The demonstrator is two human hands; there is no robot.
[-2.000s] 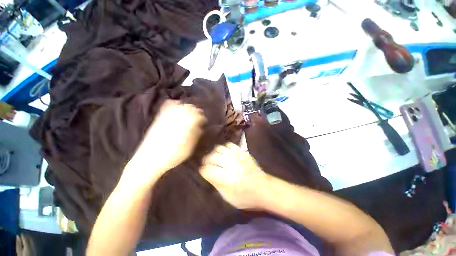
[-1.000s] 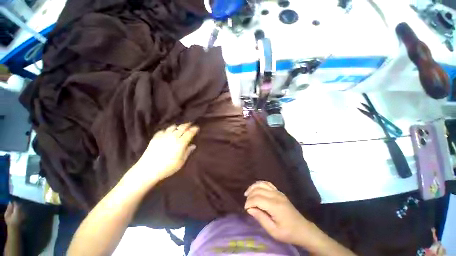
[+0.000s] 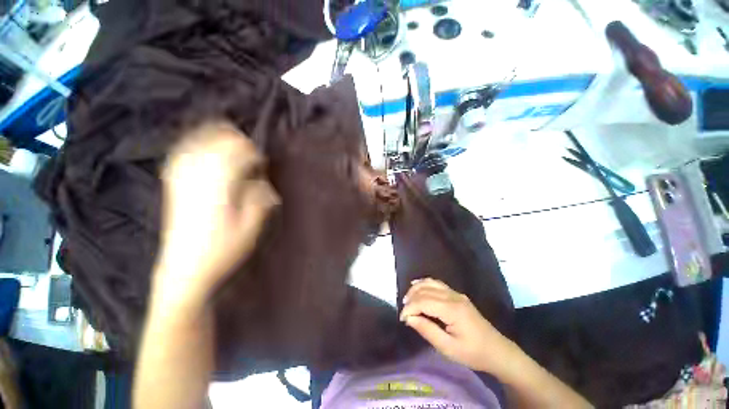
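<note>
The large dark brown gathered fabric panel (image 3: 304,256) lies heaped left of the needle and hangs toward my lap. A smoother brown piece (image 3: 444,244) lies right of the foot. Bunched tucks (image 3: 385,196) sit just in front of the presser foot (image 3: 400,165). My left hand (image 3: 216,196) is motion-blurred over the panel; whether it pinches cloth cannot be told. My right hand (image 3: 444,311) is loosely curled by the smooth piece's lower part, its thumb apart from the fingers, with nothing seen in it.
The white sewing machine (image 3: 543,96) stands ahead, with a dark brown handled tool (image 3: 651,76) lying on it. Open teal and black snips (image 3: 611,192) and a purple phone (image 3: 679,232) lie at right. A grey box (image 3: 24,216) is at far left.
My left hand has moved left and up. The panel has shifted left, opening a white gap between it and the smooth piece below the foot. My right hand has barely moved.
</note>
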